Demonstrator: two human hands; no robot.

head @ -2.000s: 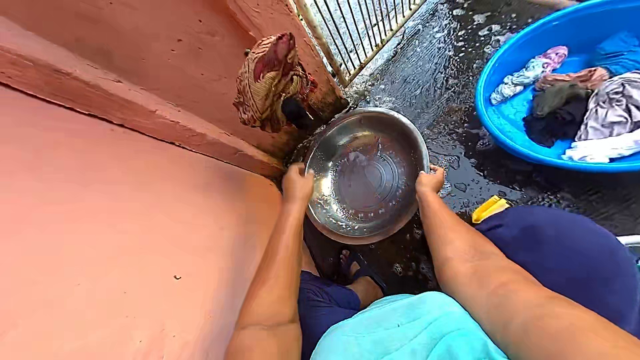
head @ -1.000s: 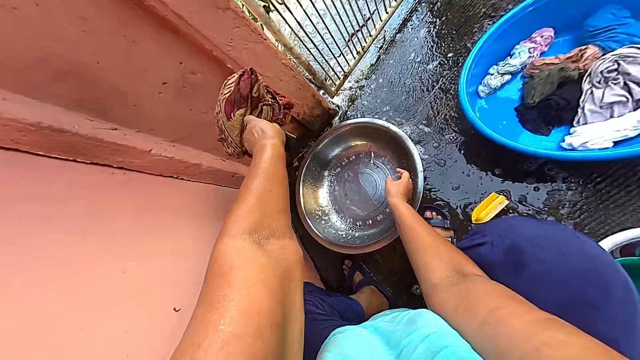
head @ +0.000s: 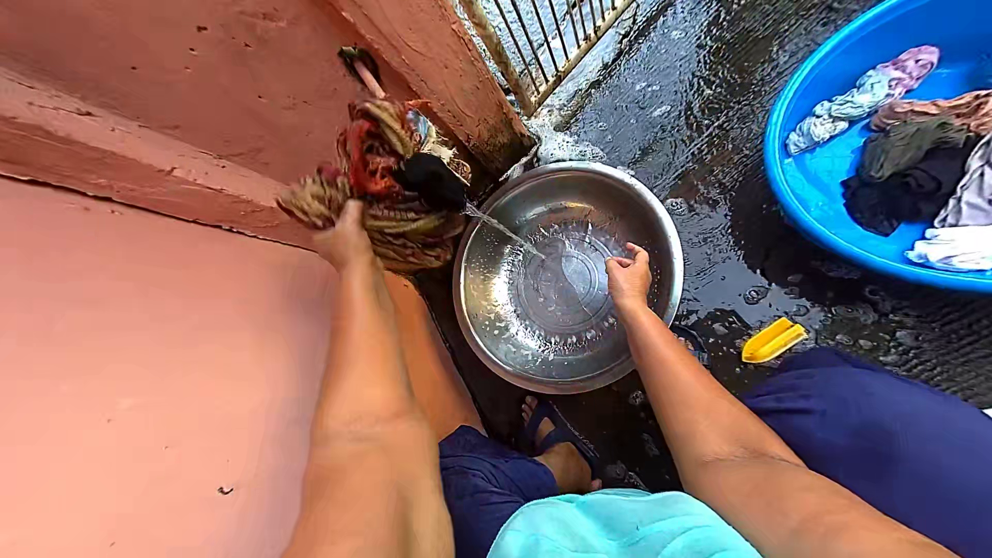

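A round stainless steel basin [head: 573,349] stands on the wet ground by the wall's corner. Water [head: 504,230] streams into it from beside a black piece [head: 434,180] that sticks out of a bundle of patterned cloth [head: 403,232]. My left hand [head: 346,236] is at the lower left edge of this cloth, its fingers partly hidden, so its grip cannot be told. Over the right part of the basin is my right hand [head: 629,275], fingers curled and thumb near the index finger, with nothing seen in it.
A blue plastic tub [head: 790,186] with several twisted clothes is at the upper right. On the wet ground [head: 697,101] lies a yellow plastic piece [head: 773,339]. The pink wall [head: 155,372] fills the left side, and a metal grille gate [head: 535,46] stands beyond its corner.
Two seconds ago both my hands held the basin's rim; my left hand then went to the cloth. Water now visibly runs into the basin, and a pipe shows above the shifted cloth.
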